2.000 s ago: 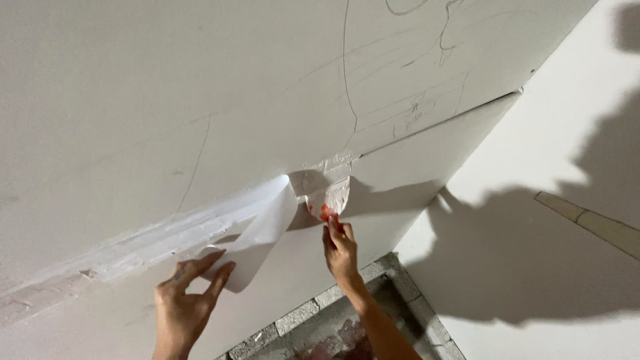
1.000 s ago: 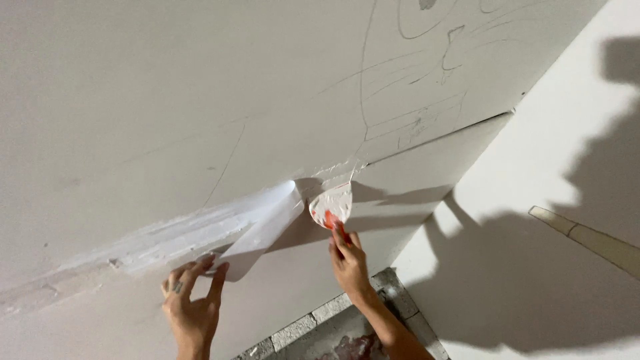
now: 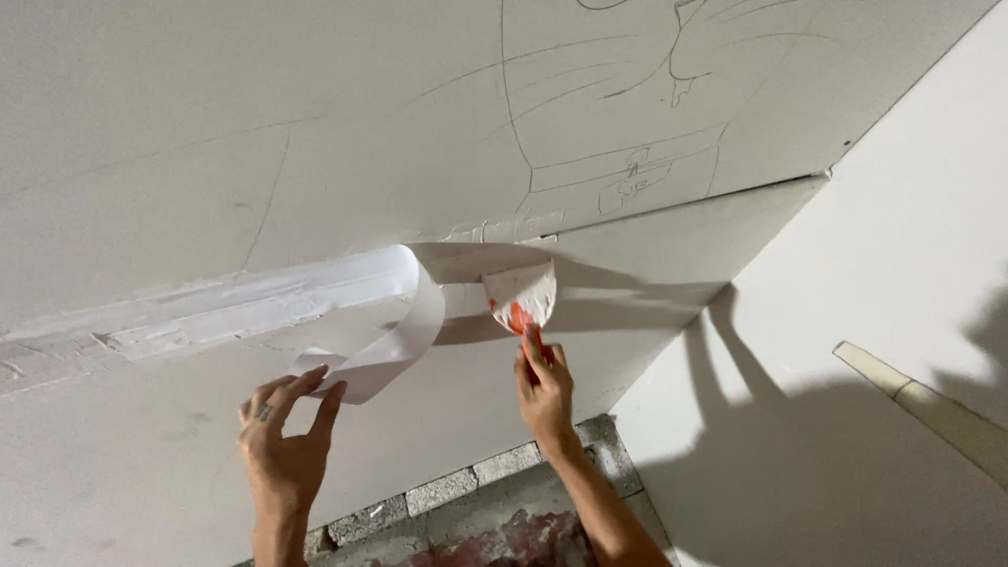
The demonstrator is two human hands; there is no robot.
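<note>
My left hand (image 3: pixel 287 441) pinches the loose, curling end of white paper joint tape (image 3: pixel 417 339) between thumb and fingers. The tape loops down from a ceiling joint, where its other part lies flat along a band of wet joint compound (image 3: pixel 197 307). My right hand (image 3: pixel 545 386) grips the orange handle of a putty knife (image 3: pixel 521 299), its broad blade smeared with white compound. The blade is just right of the tape loop, below the compound-smeared seam; whether it touches the panel I cannot tell.
Pencil drawings (image 3: pixel 622 157) mark the ceiling panel (image 3: pixel 197 94). An open dark seam (image 3: pixel 693 206) runs right to the white wall (image 3: pixel 906 260). Concrete blocks (image 3: pixel 441 492) edge a rough recess below. A pale tapered strip (image 3: pixel 921 394) shows at right, among shadows.
The free part of the tape now hangs in a wider, rounder loop than before. The putty knife's blade has turned so that its broad edge faces up toward the seam.
</note>
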